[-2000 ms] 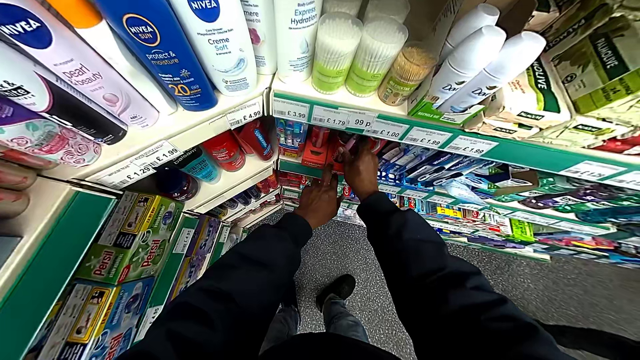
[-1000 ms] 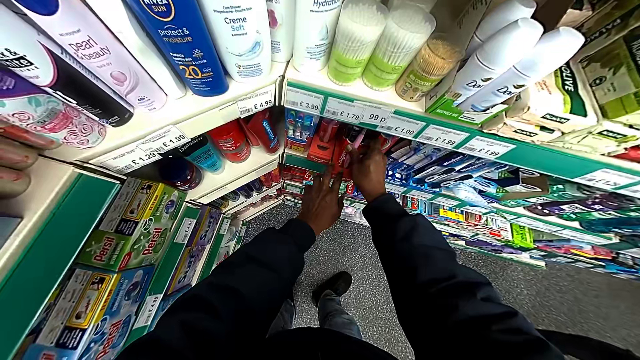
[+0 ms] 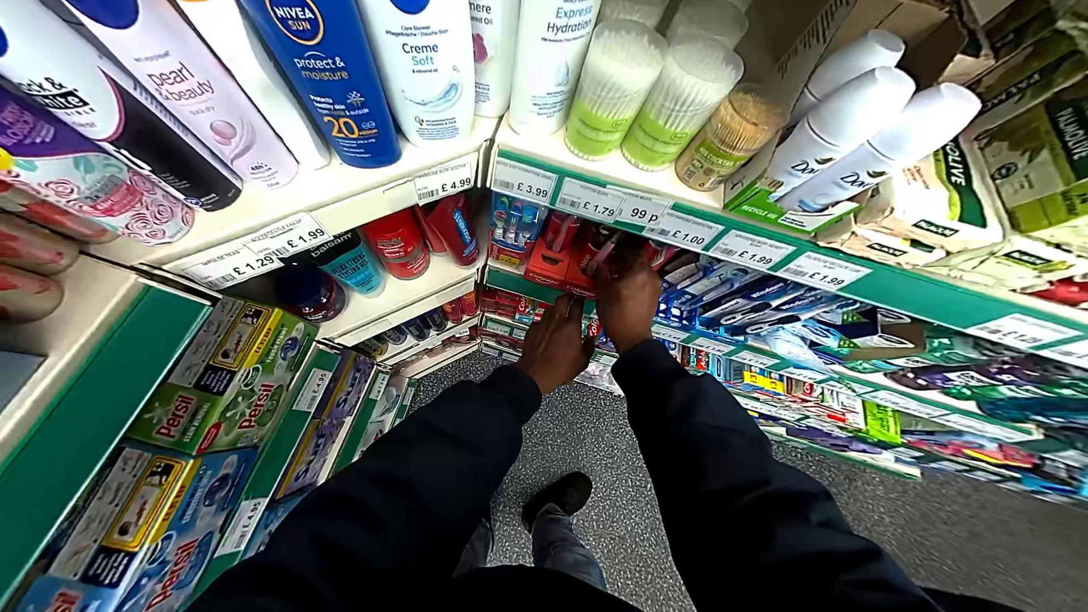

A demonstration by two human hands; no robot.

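Note:
Both hands reach to a lower shelf in the corner of the shop shelving. My right hand [image 3: 627, 297] is at red Colgate boxes [image 3: 551, 262], its fingers in shadow around what may be a small red or pink item; the grip is unclear. My left hand [image 3: 557, 344] sits just below and to the left, at the shelf's front edge, fingers bent toward the boxes; its palm is hidden. Packaged toothbrushes [image 3: 515, 223] stand left of the boxes, and more blue toothbrush packs [image 3: 731, 293] lie to the right of my right hand.
Above the hands runs a green shelf edge with price labels [image 3: 523, 180], holding cotton bud tubs [image 3: 612, 93], a toothpick tub [image 3: 727, 140] and Dove bottles [image 3: 850, 136]. Left are Nivea bottles [image 3: 327, 81], a red jar [image 3: 398, 245] and Persil boxes [image 3: 242, 374]. Grey floor [image 3: 595, 459] lies below.
Both hands remain at the red boxes, with only slight finger movement. The view has shifted a little.

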